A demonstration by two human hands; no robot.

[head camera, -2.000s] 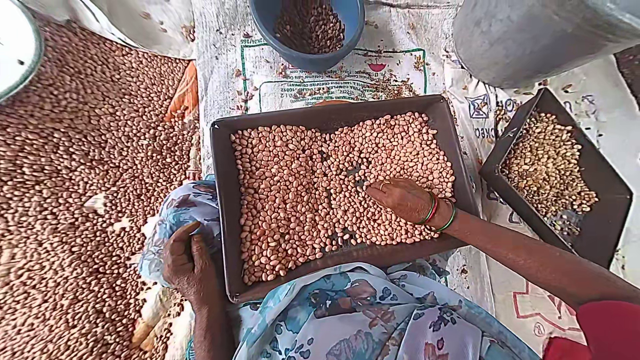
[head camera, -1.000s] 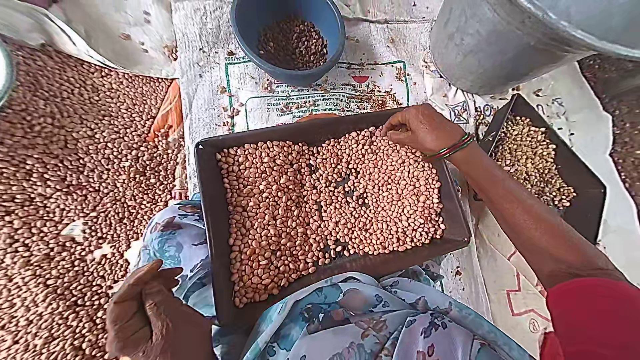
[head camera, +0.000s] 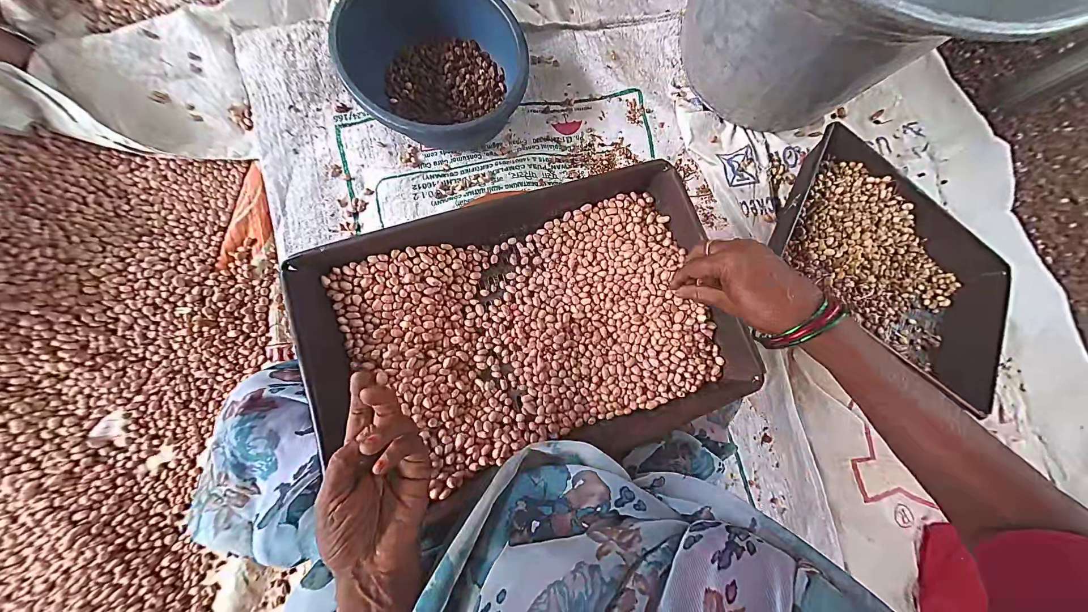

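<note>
A dark rectangular tray rests tilted at my lap, holding a layer of pinkish shelled peanuts with a thin gap down the middle. My left hand is over the tray's lower left corner, fingers curled upward; whether a peanut is between them cannot be told. My right hand, with bangles at the wrist, is at the tray's right side, its thumb and fingertips close together over the peanuts. Whether it pinches one is hidden.
A blue bowl with dark kernels stands beyond the tray. A metal bucket is at the upper right, above a second dark tray of pale peanut pieces. A large peanut heap spreads at the left. Printed woven sacks cover the ground.
My right hand has moved from the tray's far edge to its right side. My left hand has come from left of the tray to over its lower left corner.
</note>
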